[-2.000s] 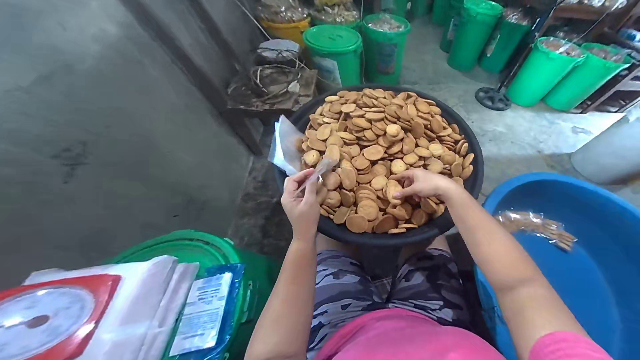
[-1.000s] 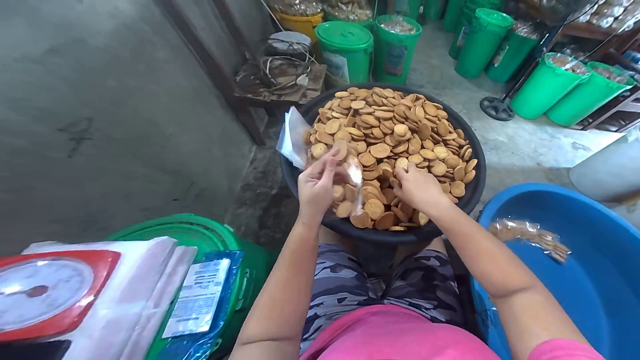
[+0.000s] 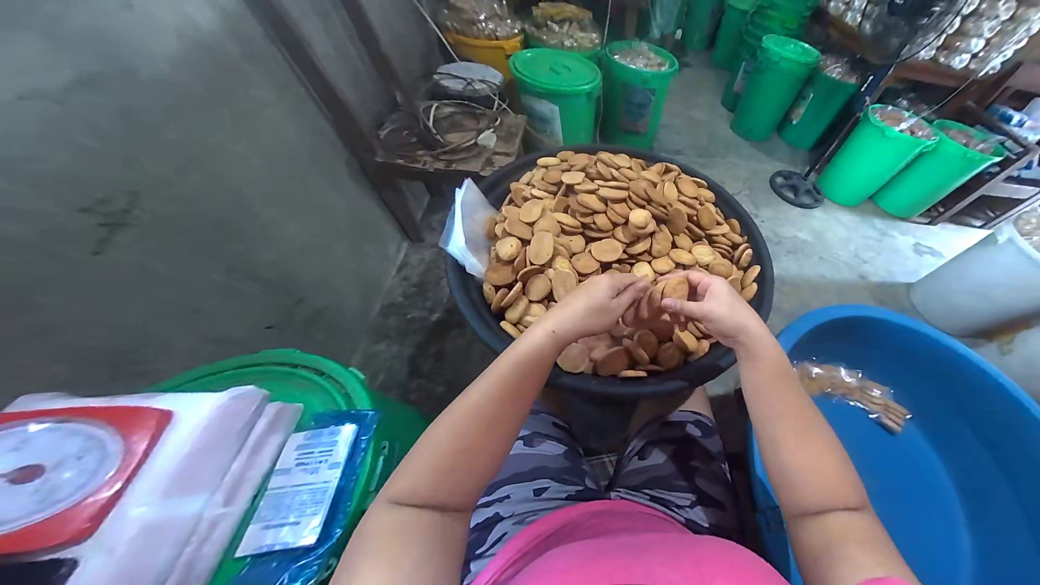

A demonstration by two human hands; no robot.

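Observation:
A black round basin (image 3: 471,313) between my knees is heaped with flat round brown biscuits (image 3: 605,249). Over its near right part my two hands meet. My right hand (image 3: 711,305) holds a row of biscuits on edge, thumb in front. My left hand (image 3: 605,305) is at the left end of that row, fingers bent against it; whether a clear bag lies between the fingers cannot be told. A stack of clear plastic bags (image 3: 469,227) stands at the basin's left rim.
At right, a blue tub (image 3: 902,479) holds filled clear packets (image 3: 853,390). At lower left, a red dial scale (image 3: 73,471) and folded plastic rest by a green lid (image 3: 268,374). Behind are green buckets (image 3: 561,97), a low wooden stand with cables (image 3: 455,122) and a fan base (image 3: 796,188).
My left hand has moved right from the basin's left part, where it held a clear bag, to meet my right hand. The right hand now holds a row of biscuits.

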